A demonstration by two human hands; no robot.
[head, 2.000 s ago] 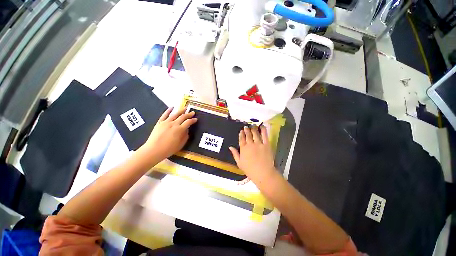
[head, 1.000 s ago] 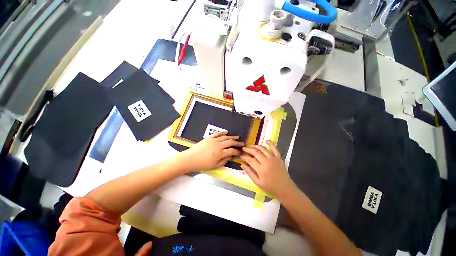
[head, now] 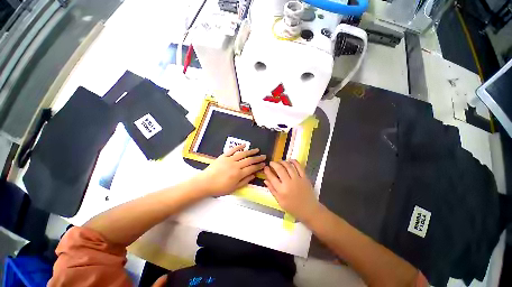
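Observation:
A small black panel (head: 224, 130) with a white label lies inside the amber clamp frame (head: 197, 147) under the white sewing machine head (head: 283, 73). My left hand (head: 233, 170) lies flat over the frame's front edge, its fingertips covering part of the label. My right hand (head: 290, 188) lies flat beside it, at the frame's front right corner, the fingertips of both hands nearly touching. Neither hand grips anything. The white template plate (head: 280, 238) with yellow tape (head: 303, 143) lies around and under the frame. The needle area is hidden by the head.
Small black panels (head: 160, 109) lie left of the frame, with a larger black panel (head: 67, 151) farther left. A big stack of large black panels (head: 370, 174) is at the right. A tablet (head: 499, 92) stands far right; a blue bin (head: 25, 272) is at lower left.
Both hands moved from the panel's left and right ends to the frame's front edge. The amber frame now surrounds the panel, uncovered by the left hand. In the last second the hands stayed nearly still.

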